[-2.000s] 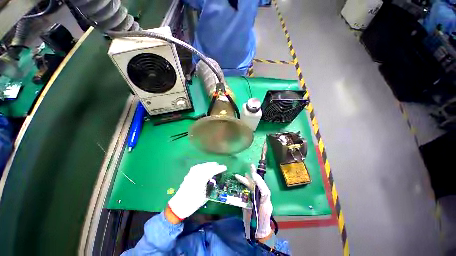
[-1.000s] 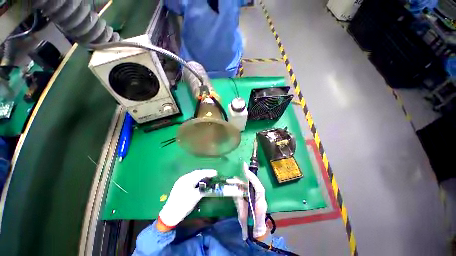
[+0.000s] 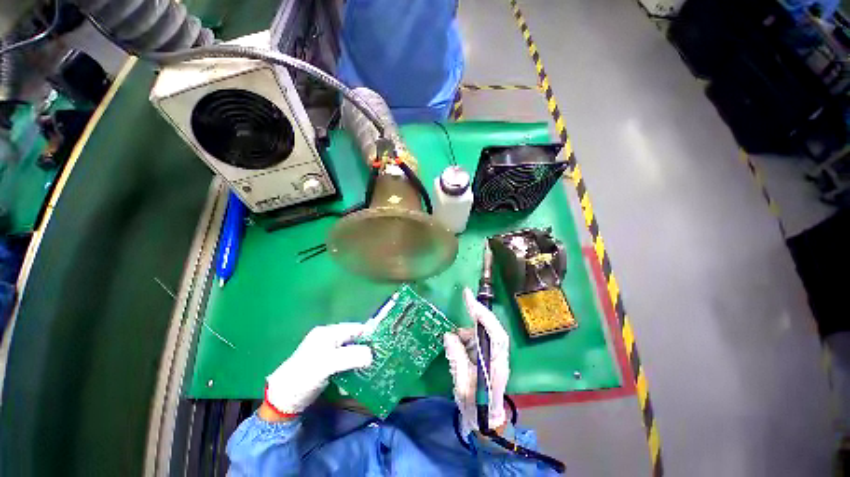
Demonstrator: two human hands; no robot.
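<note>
A green circuit board [image 3: 399, 352] is held tilted above the front of the green mat, its flat side with silvery dots facing up. My left hand [image 3: 315, 365], in a white glove with an orange-red band at the cuff, grips the board's left edge. My right hand [image 3: 483, 359], also white-gloved, holds the dark soldering iron [image 3: 486, 289], its tip pointing away from me. The right fingertips are at the board's right corner; whether they press on it is hard to tell.
The extraction hood [image 3: 392, 244] stands beyond the board, beside a white bottle [image 3: 453, 200]. A black fan [image 3: 518, 177], iron stand [image 3: 528, 260] and sponge [image 3: 546, 311] are at right. The cream blower [image 3: 244, 130], tweezers [image 3: 312, 252], blue pen [image 3: 229, 239] and conveyor [image 3: 112, 242] are at left. A person in blue [image 3: 401, 56] is behind.
The board has been turned over from its component side to its flat dotted side and now lies slanted in my left hand. My right hand still holds the iron.
</note>
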